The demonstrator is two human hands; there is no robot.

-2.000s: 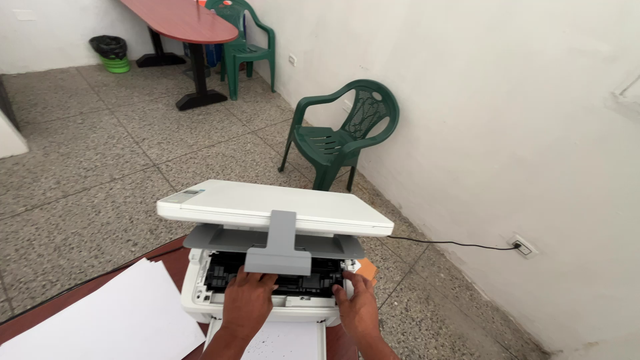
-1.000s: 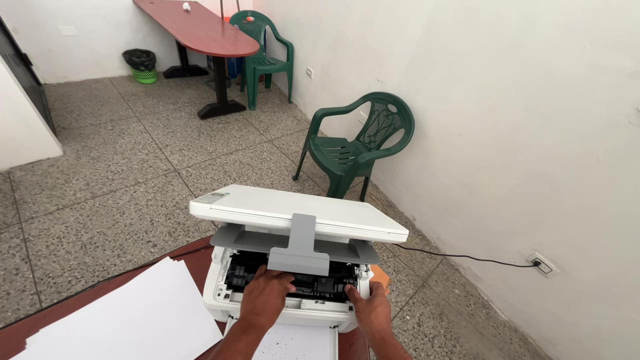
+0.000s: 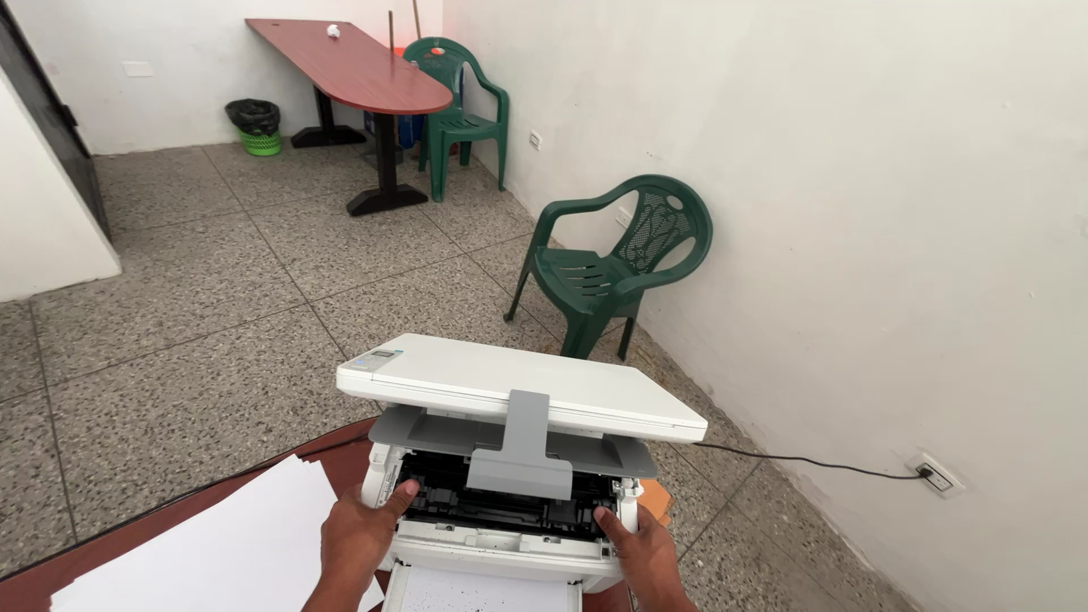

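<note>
A white multifunction printer [image 3: 501, 544] stands on the table with its scanner unit [image 3: 527, 374] raised over the open interior. A grey paper-stop flap [image 3: 525, 455] hangs over the black inner parts [image 3: 484, 510]. My left hand [image 3: 361, 531] rests on the printer's left side, its thumb at the left end of the opening. At the right side is my right hand [image 3: 642, 552], with its thumb on the inner edge and its other fingers outside, partly hidden. Paper [image 3: 476, 591] with dark specks lies in the front tray.
White paper sheets [image 3: 221, 544] lie on the red-brown tabletop [image 3: 340, 450], left of the printer. An orange object [image 3: 654, 501] is behind my right hand. A black power cord [image 3: 816, 461] runs to a wall outlet [image 3: 939, 478]. A green plastic chair [image 3: 586, 276] stands beyond.
My left hand has moved from the middle of the printer's opening to its left side. My right hand remains at the right side. The view has shifted somewhat.
</note>
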